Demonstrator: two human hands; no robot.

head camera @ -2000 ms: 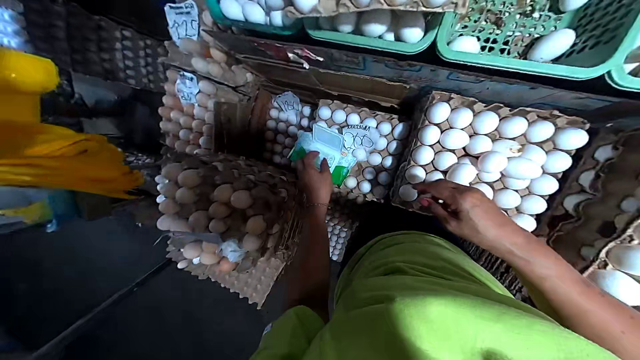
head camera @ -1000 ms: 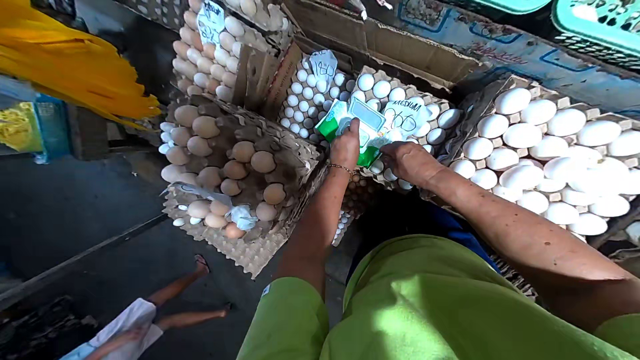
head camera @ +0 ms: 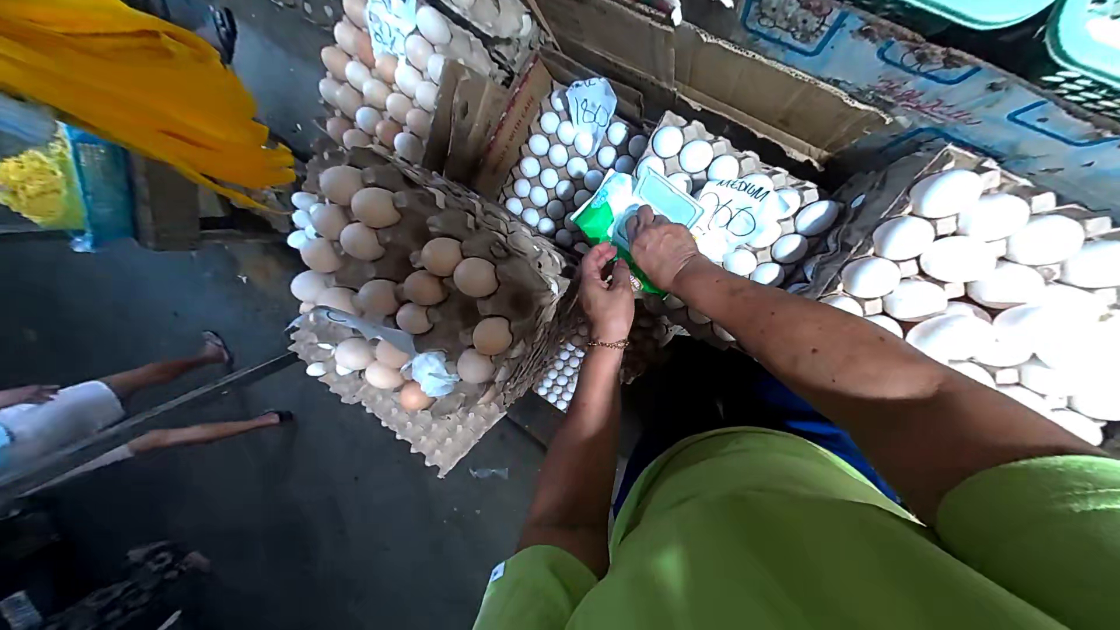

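Note:
A green and white soft packet with a pale blue flip lid, seemingly a wet-wipes pack, lies over trays of white eggs. My left hand pinches the packet's near edge between thumb and fingers. The fingers of my right hand are bent down at the opening beside the raised lid; whether they grip a wipe is hidden. Just right of the packet is a handwritten price card on the eggs. Behind it stands a smaller card in plastic.
Stacked trays of brown eggs stand at the left, with crumpled plastic on them. Large white eggs fill trays at the right. Cardboard borders the back. Yellow cloth hangs upper left. Another person's legs show at lower left.
My right hand has moved from the large white eggs to the packet's opening. My left hand has shifted from the top of the packet to its near edge. Another person has come into view.

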